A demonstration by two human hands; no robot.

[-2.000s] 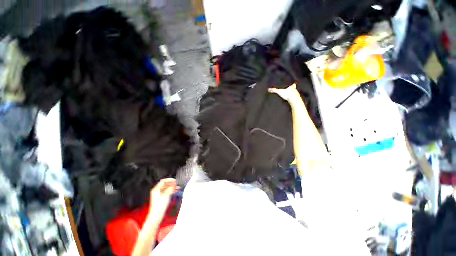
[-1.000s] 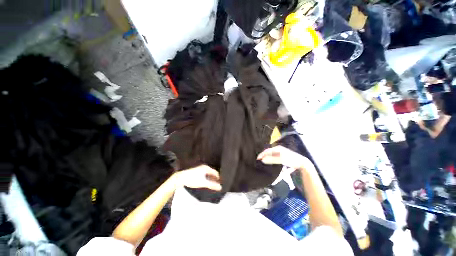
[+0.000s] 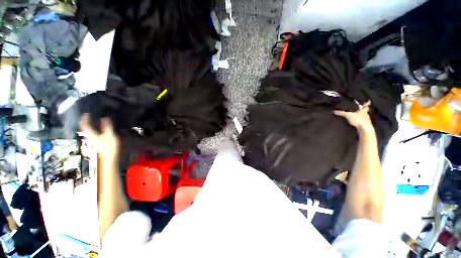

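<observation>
A heap of dark brown garments (image 3: 303, 136) lies in front of me, right of centre, with a small white label on it. My right hand (image 3: 358, 117) is on the far right part of this heap, fingers spread; whether it pinches cloth cannot be told. My left hand (image 3: 98, 132) is raised at the left, blurred, beside a dark blurred piece (image 3: 93, 108); whether it grips the piece is unclear. A second pile of dark garments (image 3: 194, 101) lies left of centre, with a small yellow mark on it.
Red plastic stools (image 3: 146, 180) stand below the left pile. Grey floor (image 3: 245, 55) with white scraps runs between the piles. A white table (image 3: 412, 166) with an orange bag (image 3: 437, 112) is at the right. Grey cloth (image 3: 43, 65) lies at the left.
The view has swung left. My left hand has left the brown garments and moved far left. My right hand has moved from their near edge to their far right part.
</observation>
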